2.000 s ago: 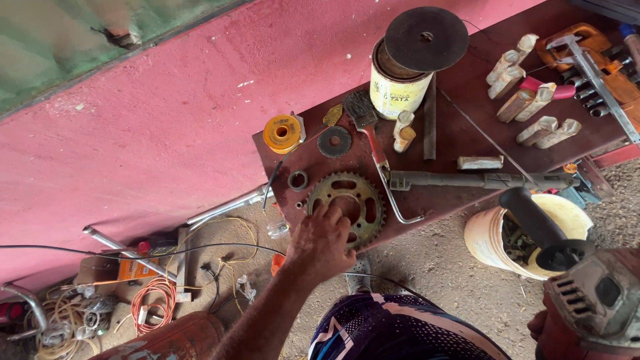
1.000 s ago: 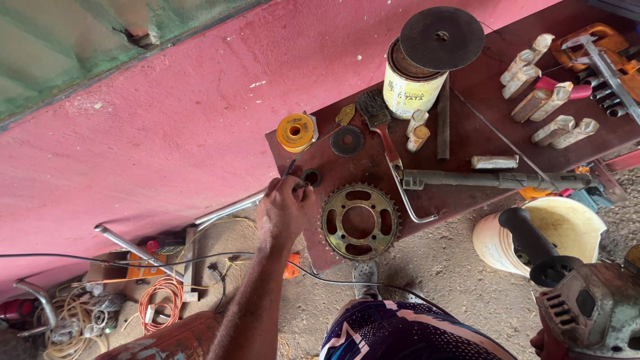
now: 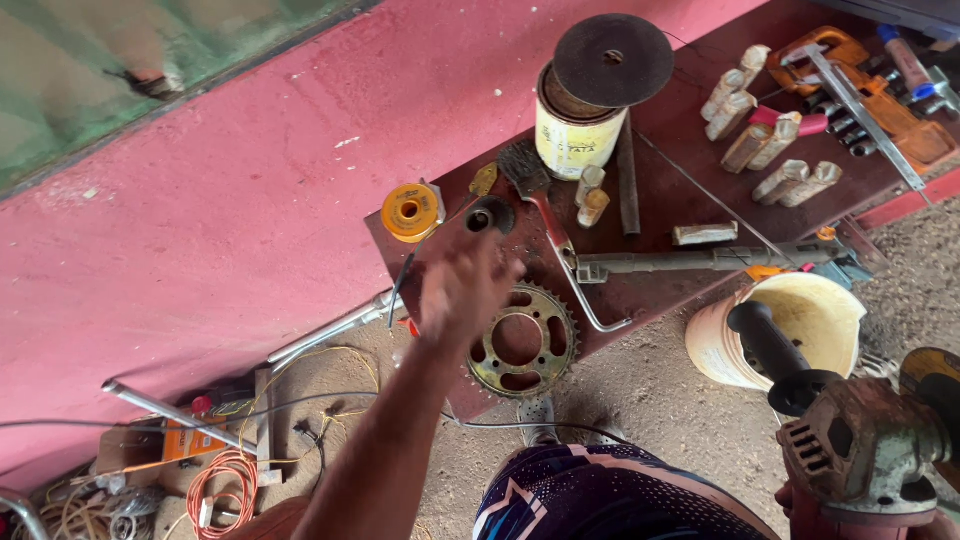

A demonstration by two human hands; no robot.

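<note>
My left hand [image 3: 469, 281], blurred by motion, reaches over the dark red bench between the yellow tape spool [image 3: 410, 211] and the toothed metal sprocket [image 3: 521, 341]. Near its fingertips a small metal ring [image 3: 478, 219] overlaps a small dark disc [image 3: 501, 212]; whether the fingers grip the ring cannot be told. The sprocket lies flat, partly behind the hand and wrist. A thin dark tool [image 3: 401, 289] is beside the hand, to its left. At the lower right my right hand [image 3: 784, 499], mostly hidden, is closed on an angle grinder [image 3: 862, 450] with a black side handle.
Behind stand a tin can [image 3: 577, 142] with a large black disc [image 3: 613, 60] on top, a brush [image 3: 529, 176] and wrapped blocks [image 3: 806, 184]. A bent rod [image 3: 585, 292] lies beside the sprocket. A white bucket [image 3: 712, 337] and coiled orange cord [image 3: 225, 487] are on the ground.
My left hand was on the sprocket, moved off it to the left, and is now farther up and right. The small ring has shifted from the bench toward the dark disc.
</note>
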